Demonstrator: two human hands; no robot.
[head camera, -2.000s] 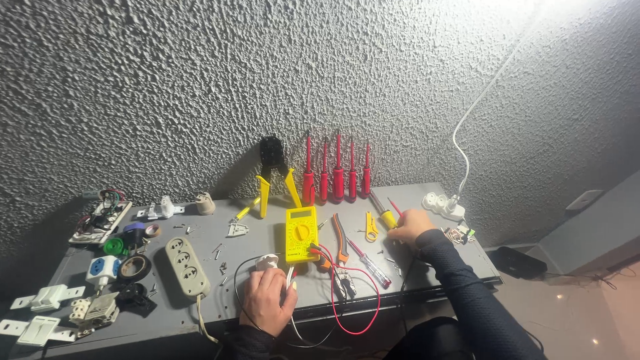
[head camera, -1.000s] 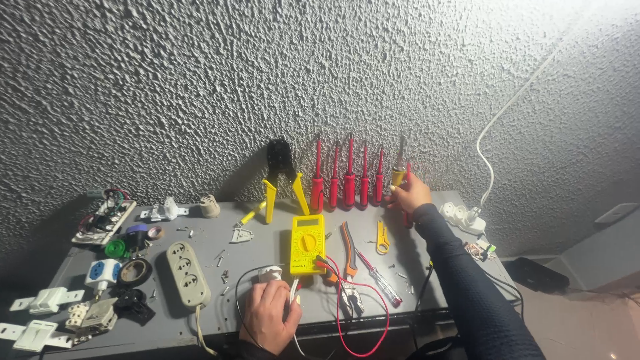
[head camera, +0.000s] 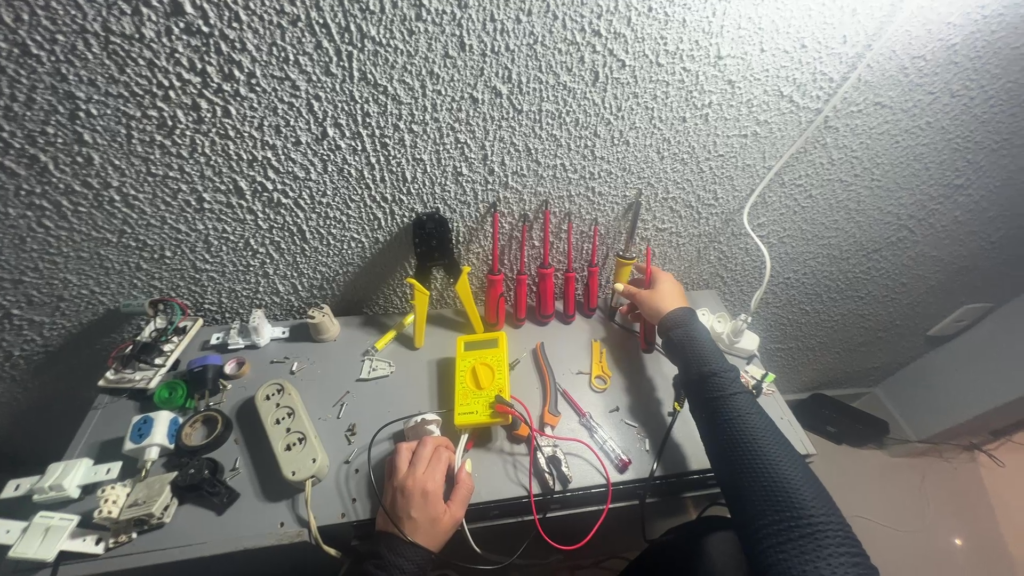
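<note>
My right hand (head camera: 658, 294) holds a red screwdriver (head camera: 646, 320) upright in its palm, while its thumb and fingers touch a yellow-handled soldering iron (head camera: 624, 276) that stands with its metal shaft up near the wall. To its left, several red insulated screwdrivers (head camera: 545, 292) lean in a row against the wall. My left hand (head camera: 428, 488) rests at the front edge, beside a white plug (head camera: 423, 426) and the white cable; its fingers partly hide what lies under them. A yellow multimeter (head camera: 482, 380) with red and black leads lies just beyond that hand.
Yellow-handled crimping pliers (head camera: 466, 300) lean on the textured wall. Combination pliers (head camera: 548, 392), a clear-handled screwdriver (head camera: 604, 440) and a yellow stripper (head camera: 600, 366) lie centrally. A power strip (head camera: 292, 432), black tape (head camera: 202, 432) and switches (head camera: 60, 480) occupy the left; another socket strip (head camera: 732, 334) stands right.
My right hand has moved from the tabletop up toward the wall; the soldering iron, lying tilted on the table earlier, now stands upright beside the row of screwdrivers. My left hand stays near the white plug.
</note>
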